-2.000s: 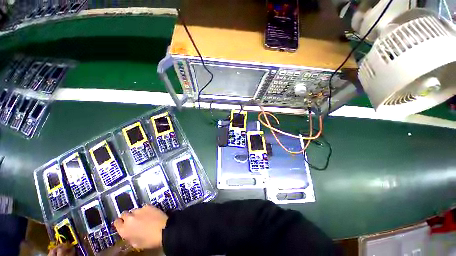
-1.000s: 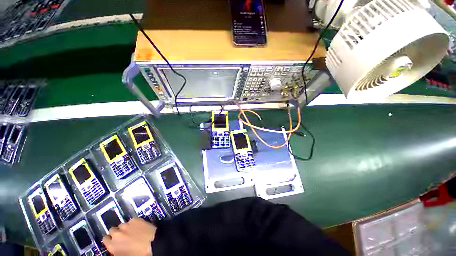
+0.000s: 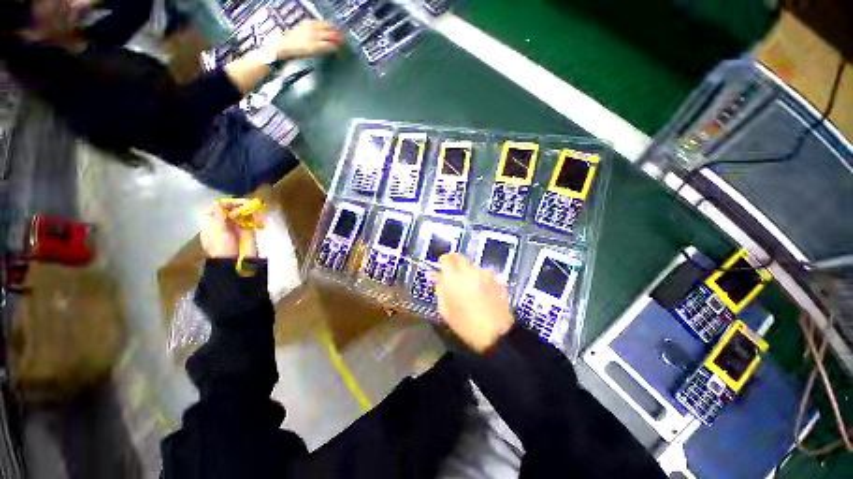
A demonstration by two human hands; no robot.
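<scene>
A clear blister tray (image 3: 603,201) holds keypad phones in two rows, screens up. The phones at the right of the far row, such as the end one (image 3: 572,175), have yellow film edges. The near-row phones, such as the left one (image 3: 344,229), show no yellow. My right hand (image 3: 472,301) is over the near row, fingers together at a middle phone. A thin pale line shows by its fingertips; I cannot tell if it holds tweezers. My left hand (image 3: 222,232) is left of the tray, holding crumpled yellow film (image 3: 245,214).
Two yellow-framed phones (image 3: 737,354) lie on blue plates (image 3: 645,348) at the right, near orange-brown cables (image 3: 816,360). The grey tester (image 3: 748,140) stands behind them. Another person's hand (image 3: 309,39) reaches over trays at the upper left. An open cardboard box (image 3: 351,327) is below the tray.
The view has swung left and turned, so the tray now sits mid-picture. My left hand has moved from the tray's near-left corner with yellow film. My right hand stays over the near row.
</scene>
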